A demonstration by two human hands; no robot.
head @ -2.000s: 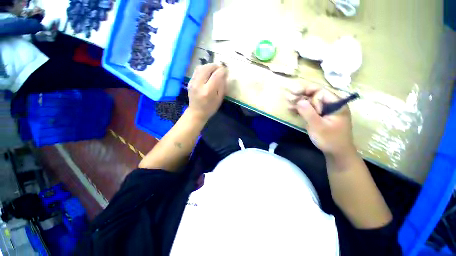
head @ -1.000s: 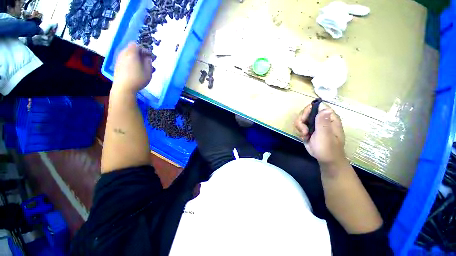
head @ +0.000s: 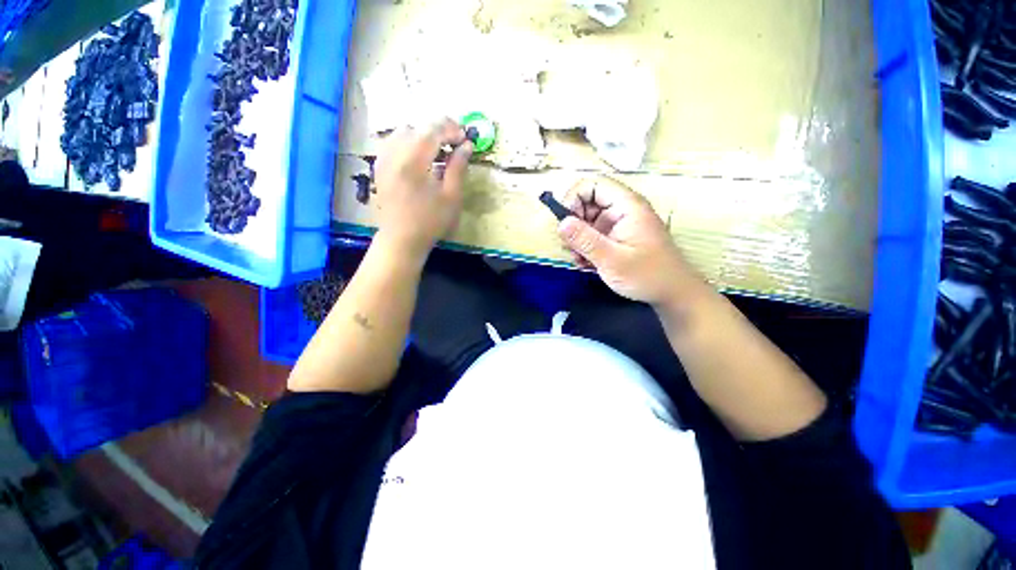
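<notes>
My left hand (head: 418,184) holds a small dark fitting (head: 471,134) between its fingertips, right at the small green round item (head: 482,131) on the cardboard. Whether the fitting touches the green item I cannot tell. My right hand (head: 618,239) holds a long black moulded part (head: 554,205) by one end, its other end pointing up and left. The hands are apart. Some small dark pieces (head: 363,180) lie on the cardboard just left of my left hand.
The blue left tray (head: 309,134) holds dark fittings; the blue right tray (head: 905,245) holds long black parts. White cloths (head: 618,111) lie beyond my right hand. The cardboard mat (head: 769,123) has clear tape. A lower blue bin (head: 279,323) sits below the table's left edge.
My left hand has moved from the left tray to the green item, now with a fitting. My right hand still holds the black part, now tilted left. The view has shifted right.
</notes>
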